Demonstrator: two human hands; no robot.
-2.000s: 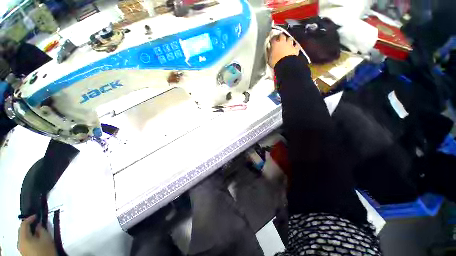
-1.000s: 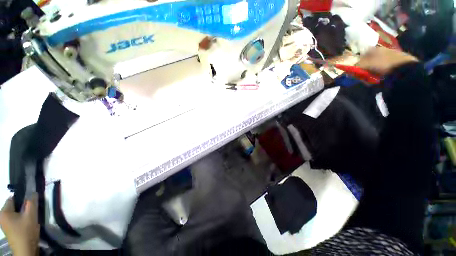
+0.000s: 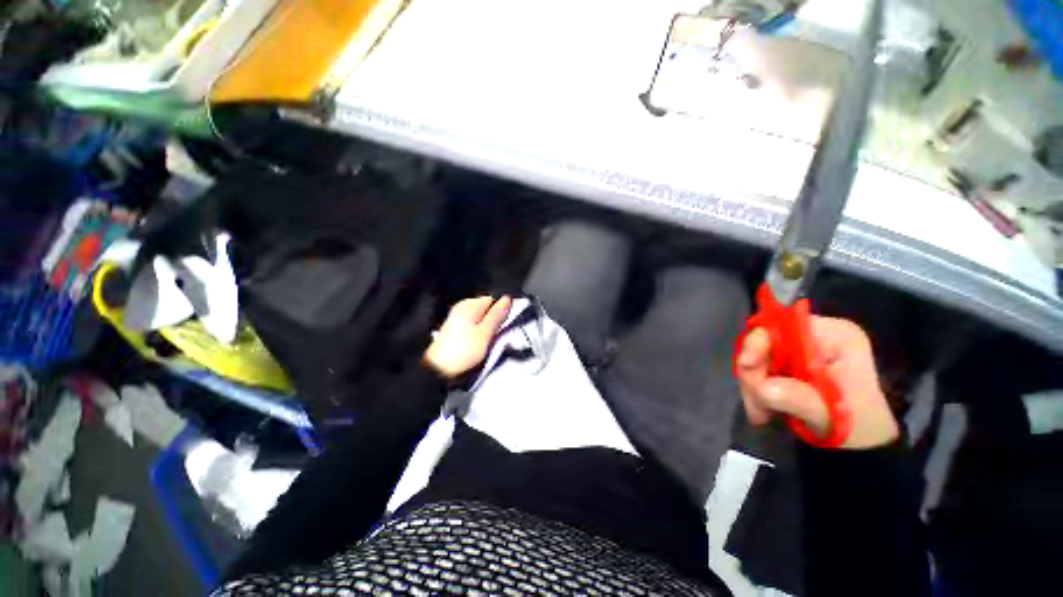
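My right hand [image 3: 833, 385] holds large scissors [image 3: 804, 274] by their red handles at the right. The silver blades point up over the table edge and look closed. My left hand [image 3: 470, 335] grips the bunched upper end of a white cloth piece with a dark band [image 3: 542, 397] over my lap. The cloth hangs down from the fingers onto my dark trousers and waist. The scissors and the cloth are apart.
The white machine table [image 3: 490, 88] has a ruler strip [image 3: 664, 198] along its front edge. The machine's metal bed plate is at upper right. A yellow bag [image 3: 222, 350] with white pieces, black cloth, a blue crate [image 3: 187, 501] and floor scraps [image 3: 99, 536] are at left.
The view has swung left and down. My right hand now holds the red-handled scissors upright in front of me. My left hand has brought the white cloth off the table to over my lap.
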